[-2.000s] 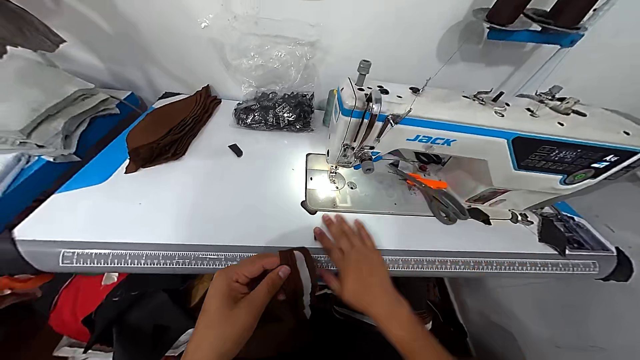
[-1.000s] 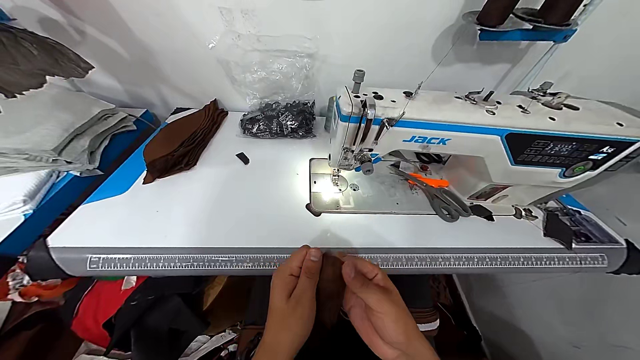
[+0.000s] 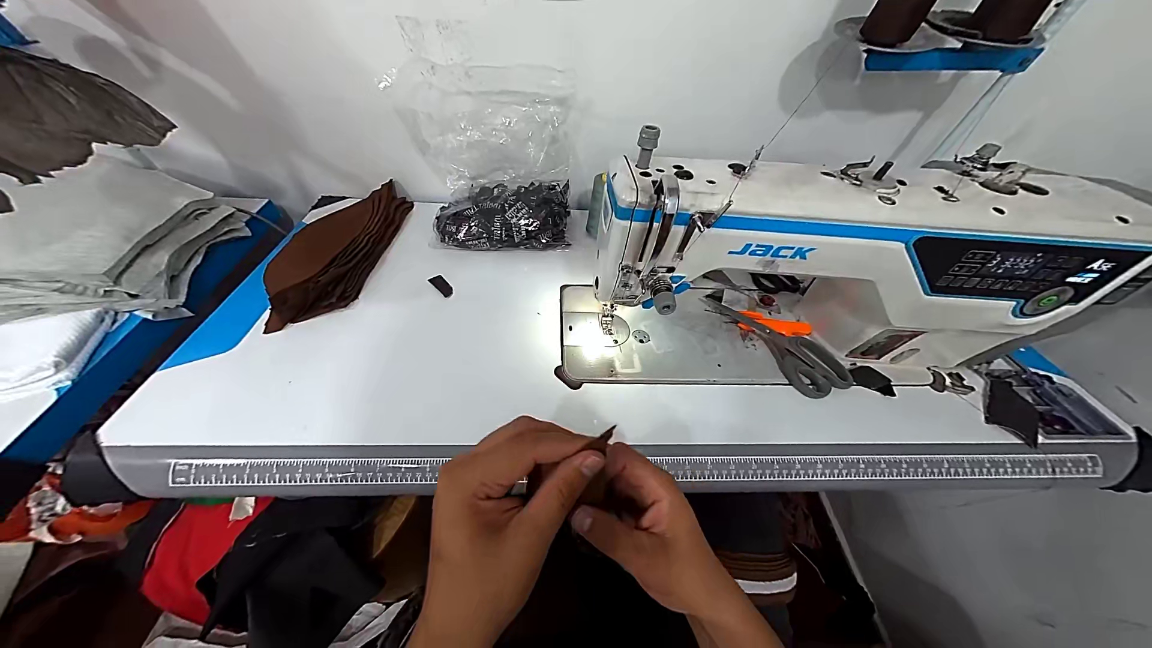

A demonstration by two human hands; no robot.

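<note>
My left hand [image 3: 508,504] and my right hand [image 3: 643,531] meet at the table's front edge, pinching a piece of brown fabric [image 3: 596,443] between them. A pointed corner of it sticks up between the fingers; most of the rest is hidden by the hands. Behind them stands a Jack sewing machine [image 3: 810,234], its presser foot [image 3: 608,321] lit above the needle plate. Grey-handled scissors [image 3: 796,355] and an orange-handled tool [image 3: 776,324] lie on the machine bed.
A stack of brown fabric pieces [image 3: 337,256], a small black scrap [image 3: 440,285] and a clear bag of black labels [image 3: 504,216] lie on the table [image 3: 360,387]. Grey cloth [image 3: 117,243] is piled at left. A ruler strip [image 3: 306,472] lines the front edge. Thread cones [image 3: 895,20] stand above.
Two seconds ago the right hand was spread flat near the edge beside the fabric; now both hands hold the fabric. The fabric's white strip seen then is out of sight.
</note>
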